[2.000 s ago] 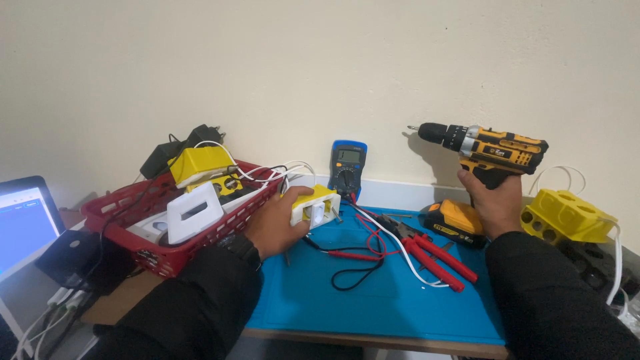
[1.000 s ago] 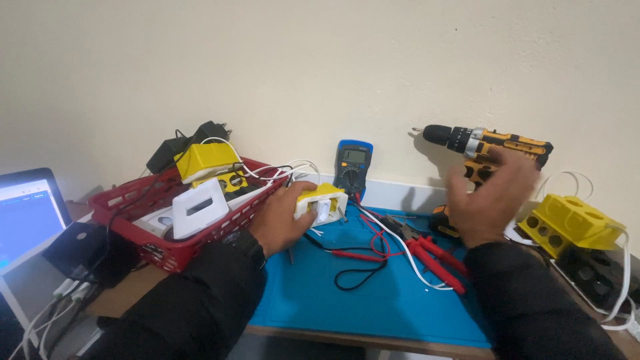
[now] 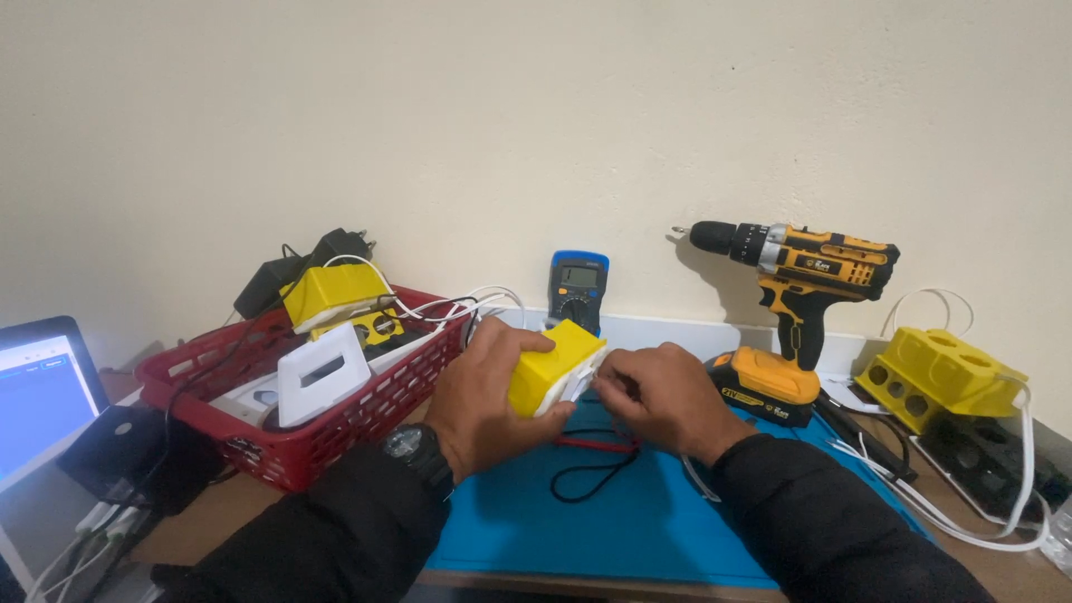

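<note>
A yellow plastic electrical box (image 3: 553,364) with a white front is gripped in my left hand (image 3: 494,402), above the blue mat (image 3: 586,536). My right hand (image 3: 670,398) has its fingers bent at the white front side of that box; whether something small is between them cannot be told. Behind the hands a blue digital multimeter (image 3: 578,285) leans at the wall. Its test leads (image 3: 582,486) lie partly hidden under my hands. The cordless drill (image 3: 821,268) stands upright on its battery at the right, touched by neither hand.
At the left are a red plastic basket (image 3: 318,452) with a white cover plate (image 3: 322,377) and another yellow box (image 3: 339,293), a laptop (image 3: 46,394) and a black box (image 3: 138,456). At the right are a yellow socket box (image 3: 946,373) and white cable (image 3: 963,532).
My right hand has let go of the drill and moved left to the yellow box. My left hand has turned that box, so its white front now faces my right hand.
</note>
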